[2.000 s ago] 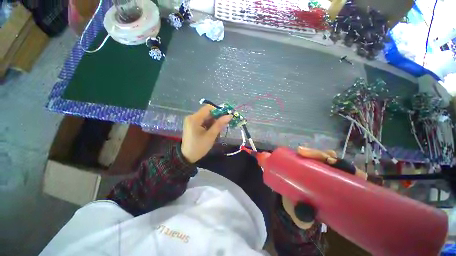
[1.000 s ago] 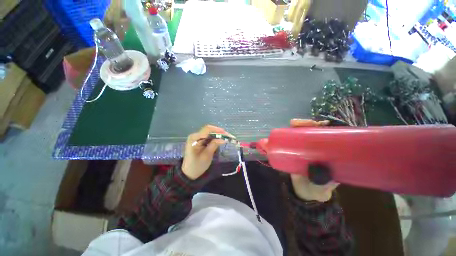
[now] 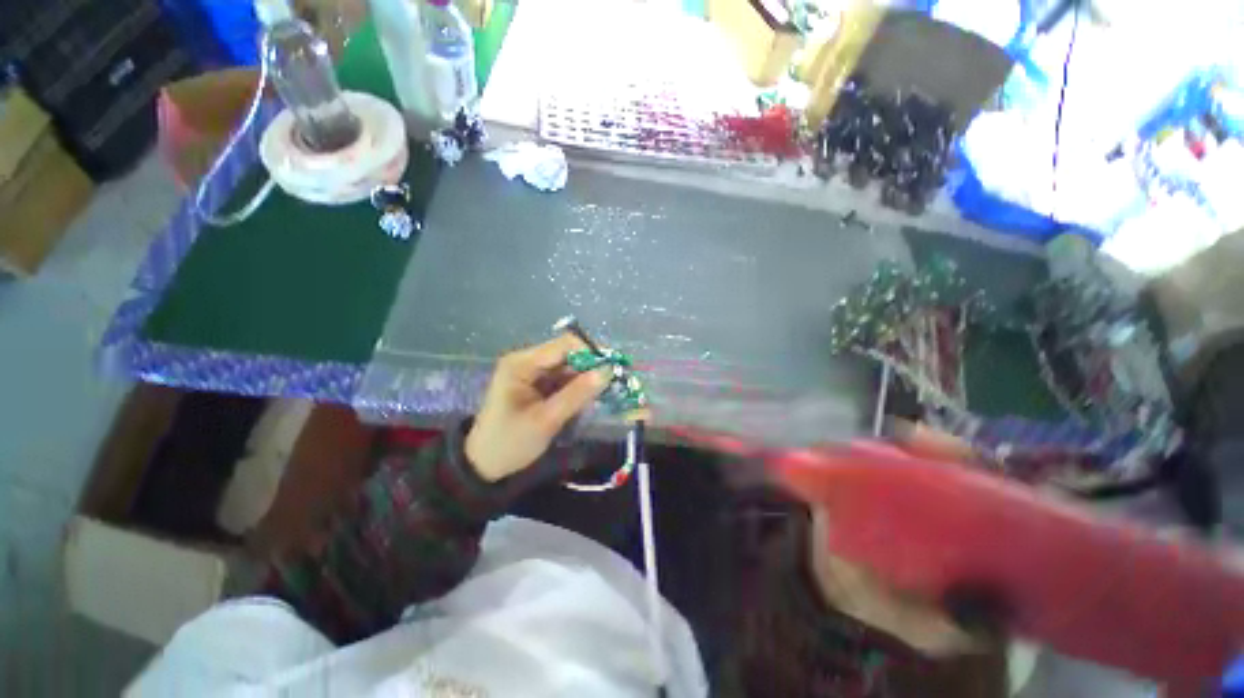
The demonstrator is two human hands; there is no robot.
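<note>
My left hand (image 3: pixel 525 409) pinches a small green circuit board (image 3: pixel 618 379) over the front edge of the bench. A black-tipped lead points up from the board. A long white lead (image 3: pixel 648 532) hangs down from it, with a shorter white and red wire loop beside it. My right hand (image 3: pixel 873 580) holds the red glue bottle (image 3: pixel 1023 545), which is blurred. The bottle's nozzle points left toward the board, with a gap between them. Part of my right hand is hidden behind the bottle.
Wired boards (image 3: pixel 907 321) lie heaped at the right. A white parts tray (image 3: pixel 614 123) and black components (image 3: pixel 894 143) are at the far side. A white reel (image 3: pixel 334 150) surrounds a clear bottle, near a crumpled tissue (image 3: pixel 532 165). An open carton (image 3: pixel 143 580) stands below left.
The glue bottle has moved right and down, away from the board, and tilted. My left hand still holds the board, now turned to show more of its green face. The camera view has shifted.
</note>
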